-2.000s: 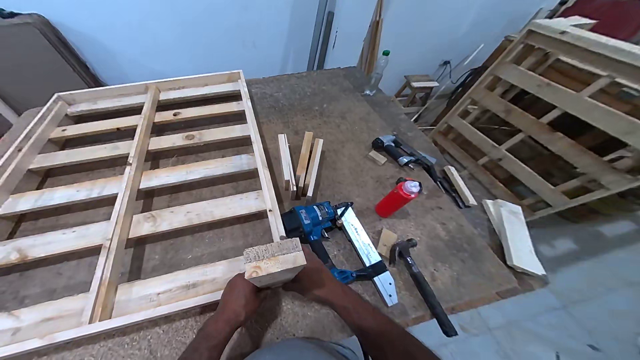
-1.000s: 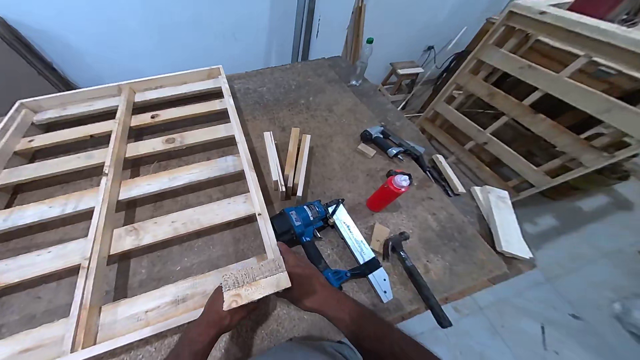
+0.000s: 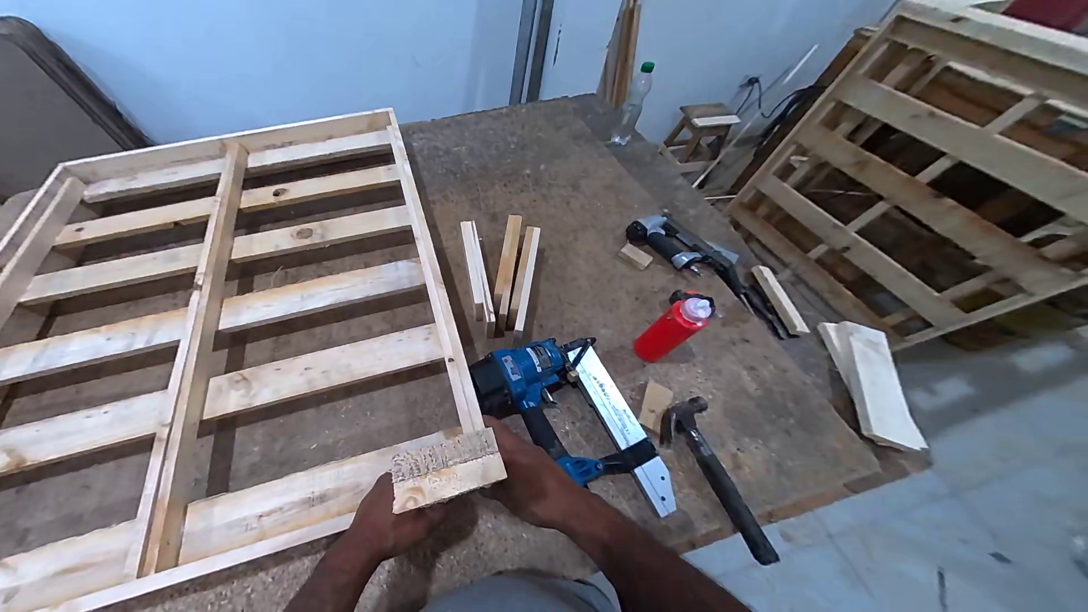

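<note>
A short wooden block [image 3: 450,480], rough-sawn on one face, is held between my two hands at the near right corner of a slatted wooden frame [image 3: 314,391]. My left hand [image 3: 395,518] grips its left end from below. Around its right end are the fingers of my right hand [image 3: 527,476], partly hidden by the block. Just beyond my right hand lies a blue pneumatic stapler [image 3: 531,374] with a long silver magazine, its head beside the frame's edge. To its right is a claw hammer [image 3: 718,476] with a dark handle.
Several short wood strips [image 3: 506,272] lie beside the frame. Farther right on the worktable [image 3: 510,170] are a red bottle [image 3: 671,330], another pneumatic tool [image 3: 671,242] and wood offcuts [image 3: 875,382]. A clear plastic bottle [image 3: 633,106] stands at the back; a second slatted frame [image 3: 935,170] leans at right.
Both hands have brought the block left and down to the frame's near right corner; two seconds ago it was held higher, covering that corner. The view has shifted slightly.
</note>
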